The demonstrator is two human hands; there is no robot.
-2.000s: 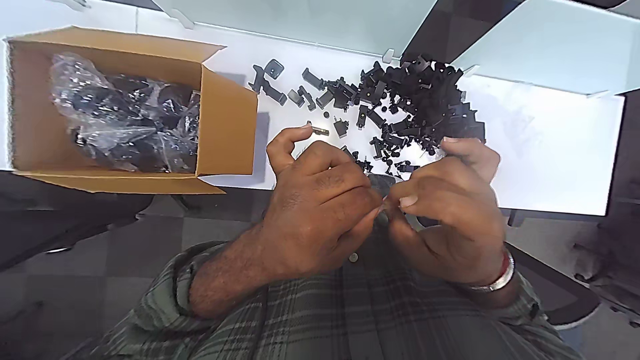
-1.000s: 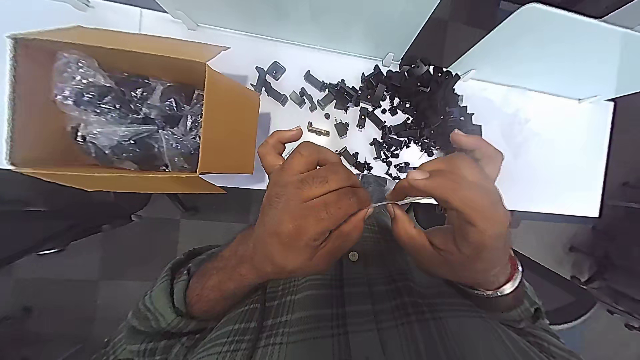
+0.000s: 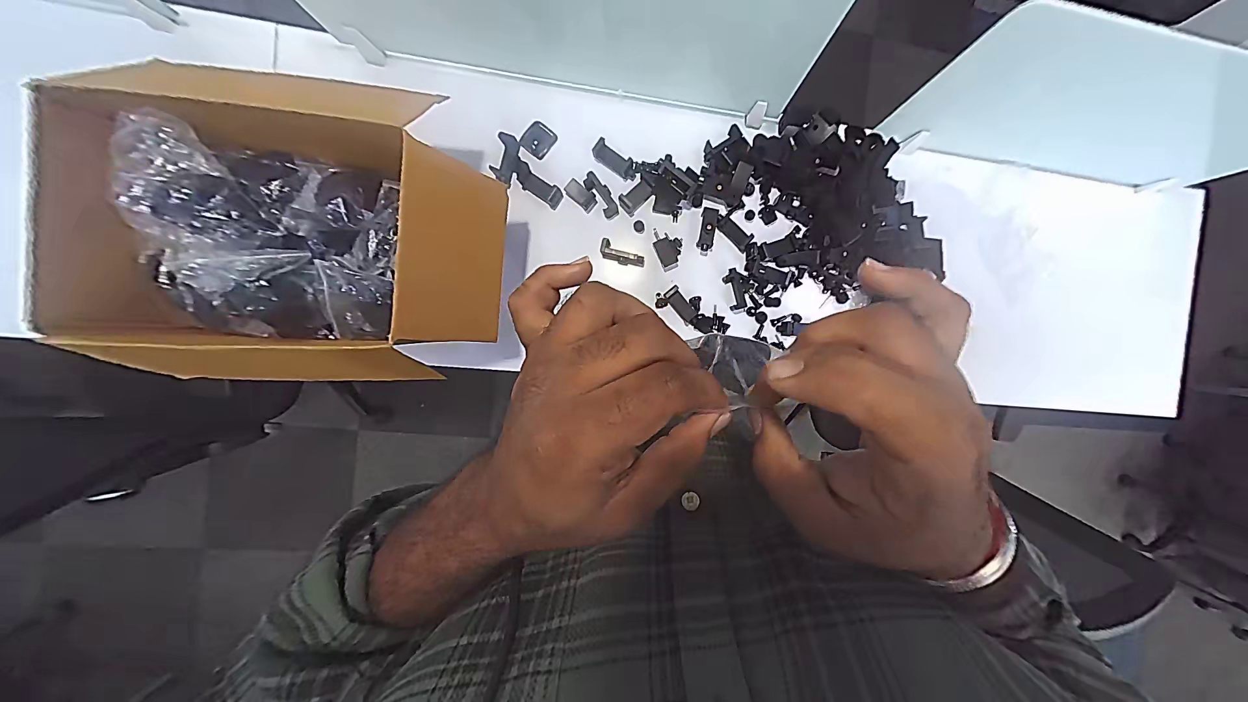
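Note:
My left hand (image 3: 614,419) and my right hand (image 3: 877,419) are close together in front of my shirt, thumbs and forefingers pinching the edge of a clear plastic bag (image 3: 733,363). The bag hangs between the fingertips and the table's near edge; part of it is hidden by my fingers, and its contents cannot be told. Beyond my hands lies a heap of small black plastic parts (image 3: 829,195). To its left are looser pieces, among them a small clamp-like part (image 3: 622,253) with a shiny face and a black square piece (image 3: 537,140).
An open cardboard box (image 3: 453,244) on the left holds clear plastic bags (image 3: 263,244) with dark items inside. Pale divider panels (image 3: 585,44) stand along the far side of the white table (image 3: 1072,292). A dark chair (image 3: 1082,556) is at the lower right.
Between my fingertips, the plastic bag now shows more than two seconds ago. Both hands have shifted only slightly and stay close together. The heap and the box look unchanged.

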